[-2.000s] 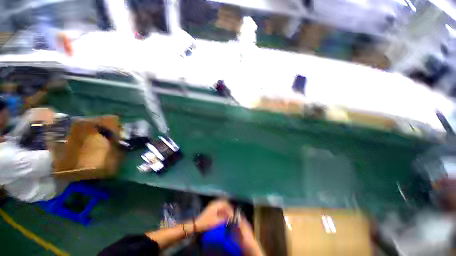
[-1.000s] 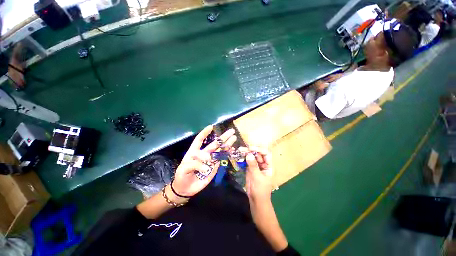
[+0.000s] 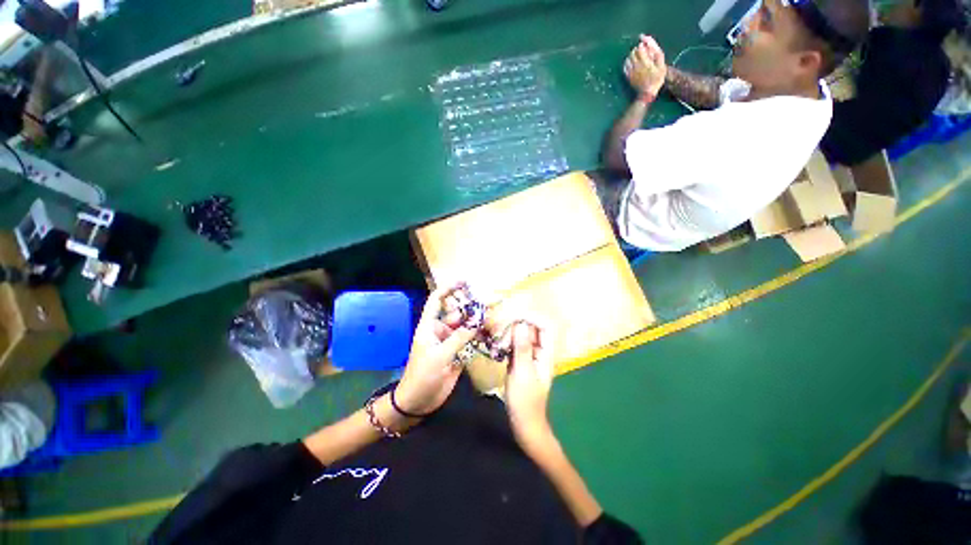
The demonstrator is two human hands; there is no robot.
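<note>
My left hand [image 3: 429,360], with a bracelet and dark band at the wrist, holds small dark shiny parts [image 3: 468,309] in its bent fingers. My right hand [image 3: 527,375] is just to the right, its fingertips pinched on a small dark piece of the same bunch. The parts are too small to tell exactly. Both hands are over the near edge of a closed brown carton [image 3: 543,250] with a centre seam, which stands against the bench.
Green bench [image 3: 319,160] bears a clear blister tray [image 3: 503,126], a black component pile [image 3: 213,220] and a fixture [image 3: 112,250]. A blue stool [image 3: 372,330] and plastic bag [image 3: 282,332] are below its edge. A seated person in white [image 3: 724,160] is right of the carton; open cartons [image 3: 804,202] lie behind.
The view has shifted, bringing the blue stool top into clear sight. My left hand has gone from an open palm to bent fingers around the parts. The seated person's hands are now raised together.
</note>
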